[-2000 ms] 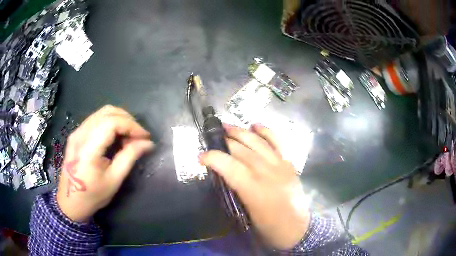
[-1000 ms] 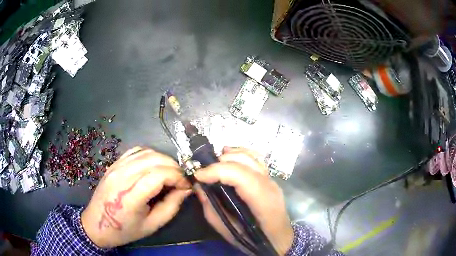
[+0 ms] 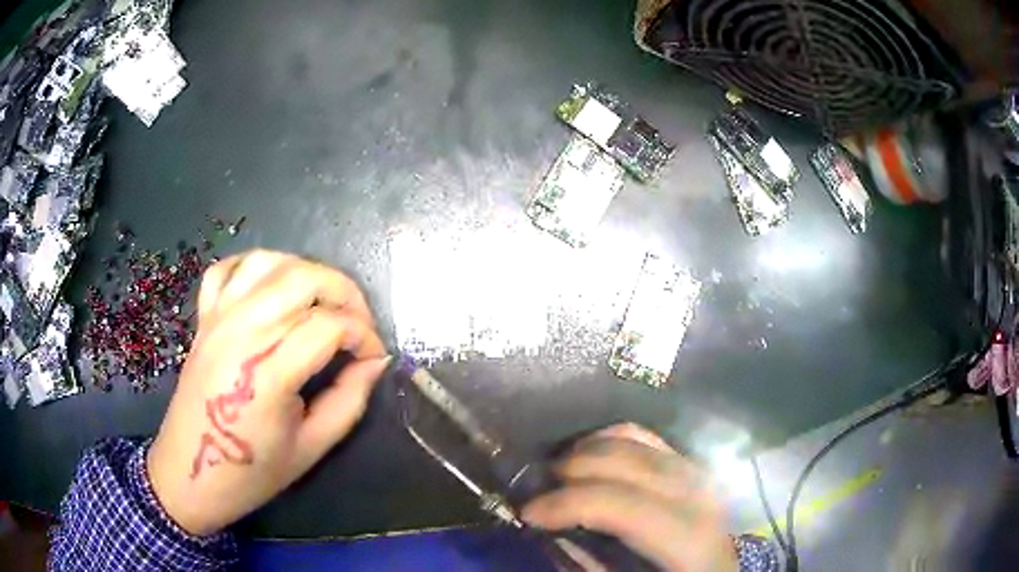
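Note:
My right hand (image 3: 643,503), partly blurred near the bottom edge, is closed around the soldering iron (image 3: 456,413). The iron points up and left, with a thin curved metal tube beside its barrel. My left hand (image 3: 263,391) is palm down, thumb and forefinger pinched together right by the iron's tip; whether something tiny is between them cannot be told. A glare-washed circuit board (image 3: 447,296) lies on the dark bench above the tip, its edges partly lost in glare. Another board (image 3: 657,318) lies to its right.
Tiny dark-red and black bits (image 3: 140,318) lie left of my left hand. A board pile (image 3: 39,223) fills the far left. More boards (image 3: 575,190) lie at centre right. A fan grille (image 3: 810,56), an orange-banded reel (image 3: 894,165) and a black cord (image 3: 849,422) are at the right.
The iron has swung down, its tip now beside my left fingertips. My right hand has moved down and right. My left hand has shifted left and up, away from my right hand.

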